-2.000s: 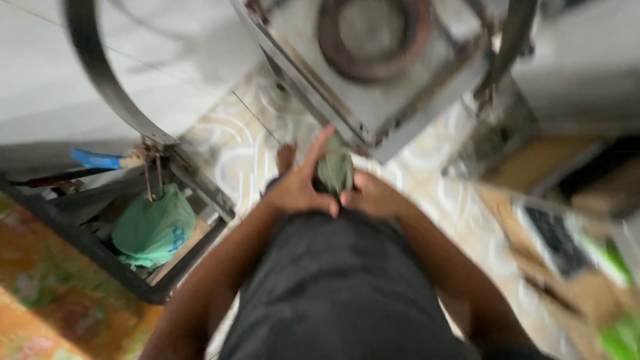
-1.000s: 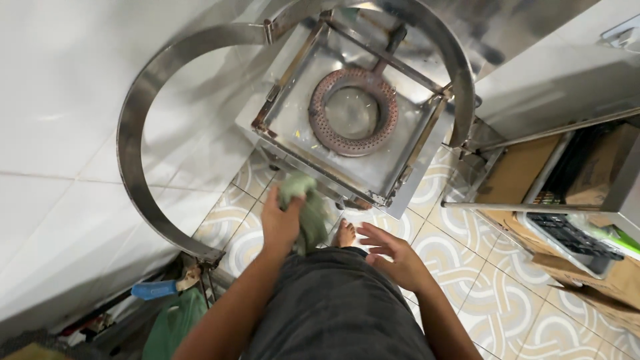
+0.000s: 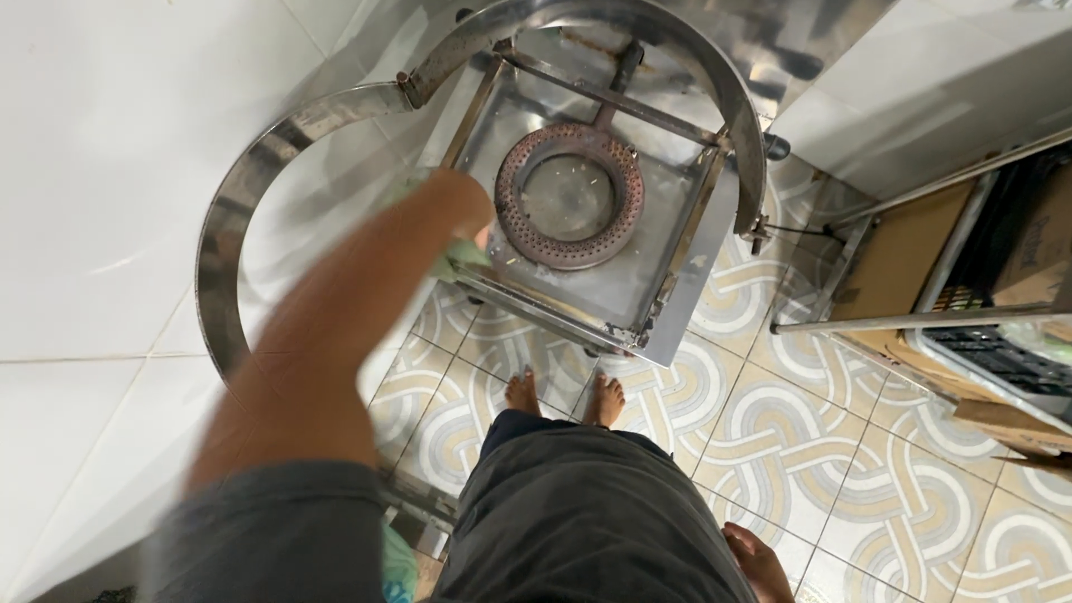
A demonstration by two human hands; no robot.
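My left hand [image 3: 459,205] is shut on a green cloth [image 3: 462,254] at the left edge of a metal gas stove frame [image 3: 553,303]. Part of the cloth is hidden behind the hand, and the arm is blurred. Inside the frame, just right of that hand, lies a round, rusty ring burner [image 3: 620,205] with many small holes. A hinged metal hoop [image 3: 222,243] curves over the stove and out to the left. My right hand [image 3: 756,561] hangs low beside my right thigh, away from the stove; its fingers are partly out of view and I see nothing in it.
White wall tiles [image 3: 100,209] stand on the left. At right is a metal shelf rack [image 3: 904,322] with cardboard [image 3: 904,247] and a black crate. Patterned floor tiles [image 3: 787,435] lie under my bare feet. A light green bag [image 3: 398,565] shows at the bottom.
My left hand has moved with the cloth from in front of my body up to the stove's left side. The right hand has dropped to my side. The view has shifted.
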